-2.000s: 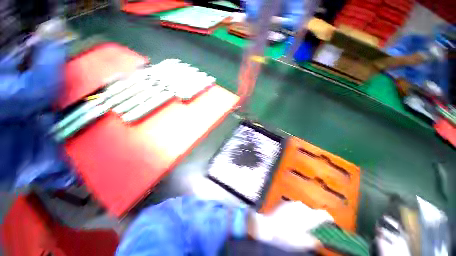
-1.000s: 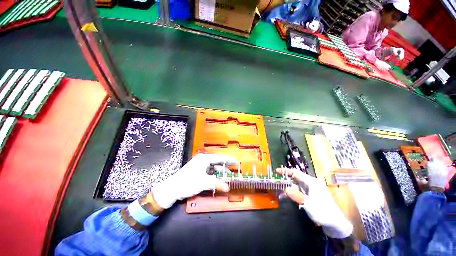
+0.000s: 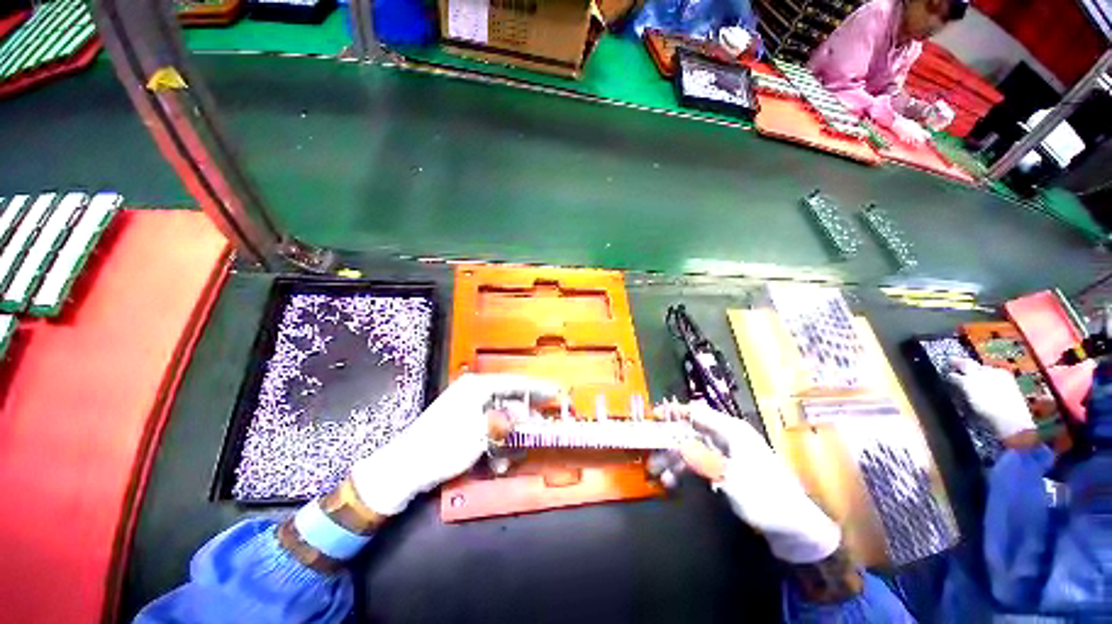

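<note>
My left hand [image 3: 445, 441], in a white glove with a light blue wrist band, holds the left end of a pale, comb-edged board assembly [image 3: 591, 433]. My right hand [image 3: 744, 473], also gloved, holds its right end. The assembly is held level above the lower part of the orange fixture [image 3: 544, 319]. Small upright parts stick up along its top. Two fixture pockets show behind it with no parts in them; the lower pocket is partly hidden by the hands and assembly.
Black screw tray [image 3: 335, 380] left of the fixture. Electric screwdriver [image 3: 707, 372] to its right, then cardboard [image 3: 759, 366] with silver ribbed strips [image 3: 908, 494]. Red board [image 3: 98, 427] with finished assemblies [image 3: 73, 250] far left. Metal upright [image 3: 183, 140], green conveyor [image 3: 512, 177]. A neighbour's gloved hand [image 3: 994, 396] at right.
The view has shifted slightly. The assembly is tilted, so less green shows and more of its pale strip. Both hands still hold its ends. The neighbour's hand has moved left over their screw tray.
</note>
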